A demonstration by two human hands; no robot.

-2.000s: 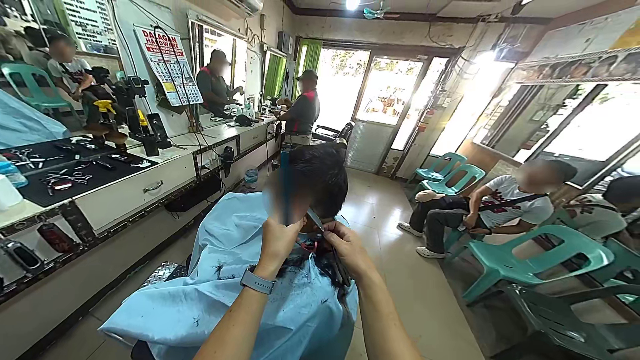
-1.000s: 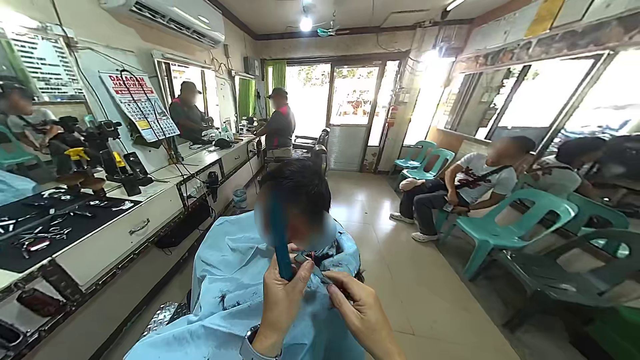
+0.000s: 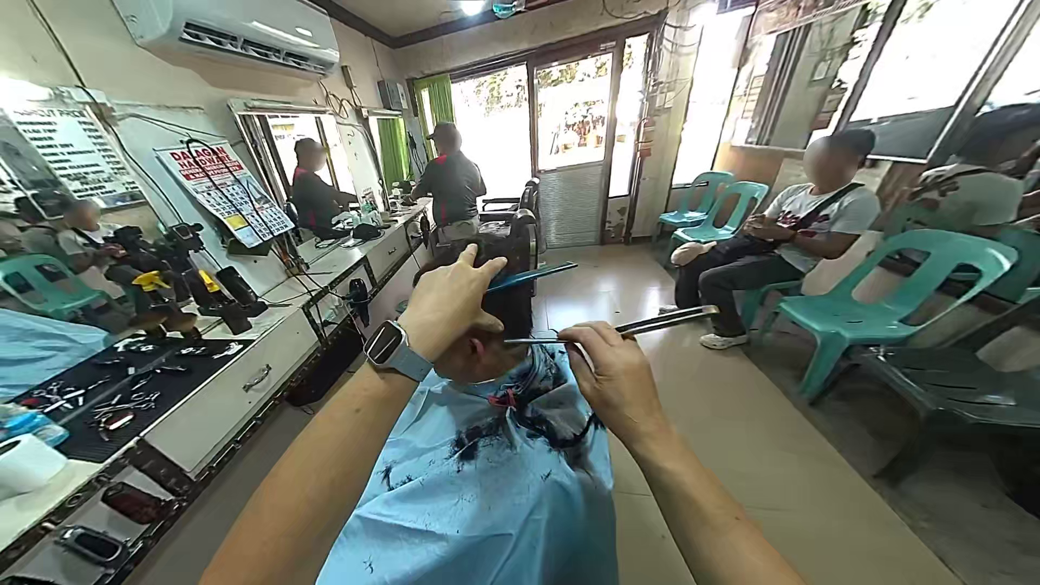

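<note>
A seated person's dark-haired head [image 3: 516, 313] is in front of me, above a light blue barber's cape [image 3: 496, 504] with cut hair on it. On the side of the head lies my left hand [image 3: 459, 301], fingers spread, with a blue comb [image 3: 532, 277] held at it and pointing right. My right hand [image 3: 611, 370] grips a straight razor, its blade [image 3: 536, 341] level at the hair behind the ear and its dark handle [image 3: 666, 320] sticking out to the right. Whether the blade touches the skin cannot be told.
Along the left wall runs a counter [image 3: 268, 345] with scissors [image 3: 122, 406] on a black mat [image 3: 81, 443] and clippers below. Another person [image 3: 455, 183] stands by the counter further back. Green plastic chairs [image 3: 861, 321] and a seated person [image 3: 821, 211] are at the right.
My left hand has moved from in front of the head onto its side, and the comb has gone from upright to nearly level. The razor now lies level at the hair. The view has shifted.
</note>
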